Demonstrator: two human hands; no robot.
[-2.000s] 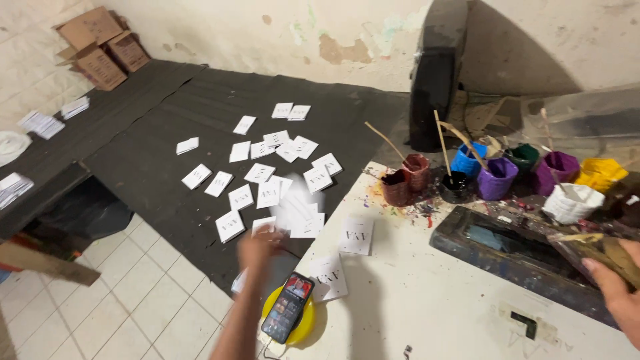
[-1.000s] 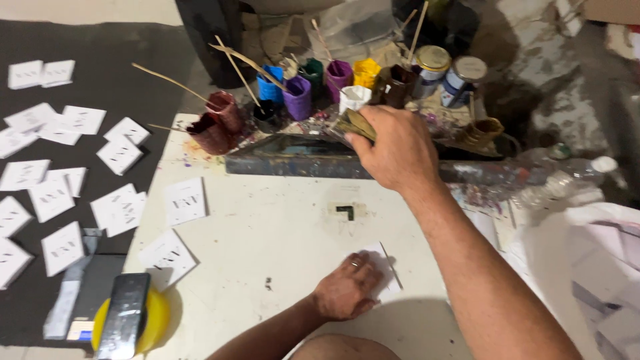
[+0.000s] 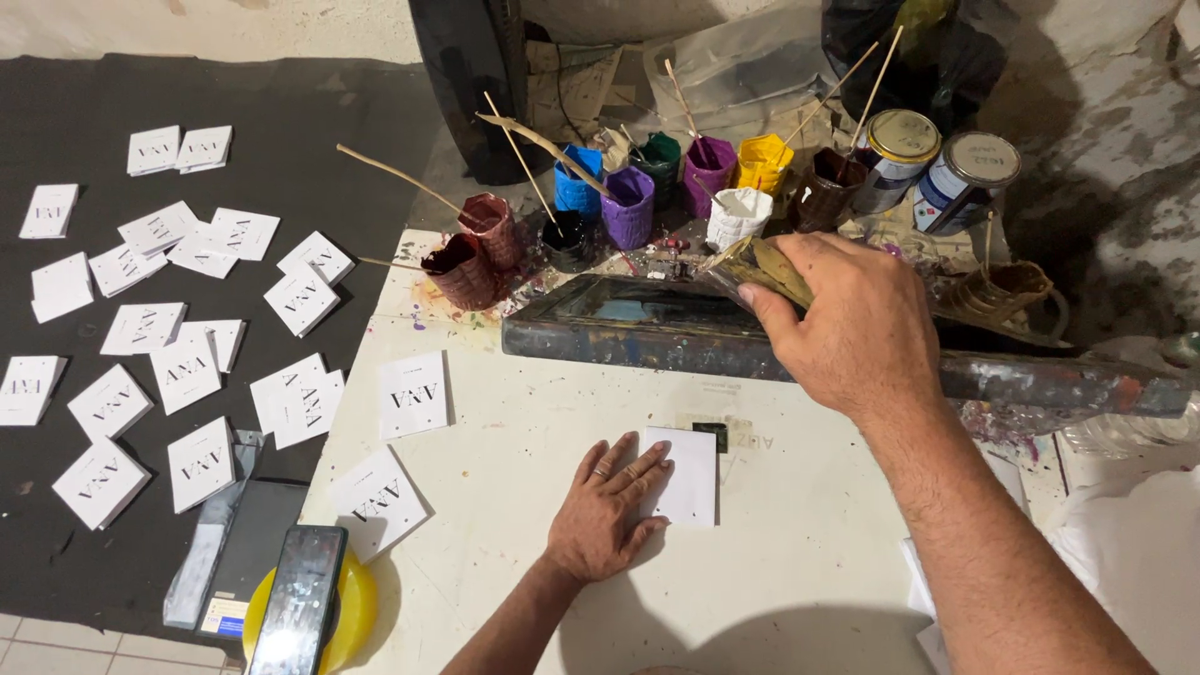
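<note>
My left hand (image 3: 609,511) lies flat on the left part of a blank white paper square (image 3: 689,478) on the white tabletop (image 3: 525,581); a ring is on one finger. Beside the paper's upper right corner is a small dark corner mark (image 3: 710,437). My right hand (image 3: 844,319) grips a stained squeegee (image 3: 764,270) above a dark printing screen frame (image 3: 647,347). That frame lies across the table's far side. Two printed white squares (image 3: 413,395) rest on the white table to the left.
Printed squares (image 3: 186,368) are scattered over the black surface (image 3: 56,562). Colored ink cups (image 3: 628,208) with sticks and paint cans (image 3: 966,183) stand behind the frame. A phone (image 3: 298,600) sits on a yellow round object (image 3: 359,600). White bags or cloth (image 3: 1144,553) are at right.
My left hand, over the scattered squares two seconds ago, is now on the blank paper. The right hand keeps hold of the squeegee. The view has shifted considerably.
</note>
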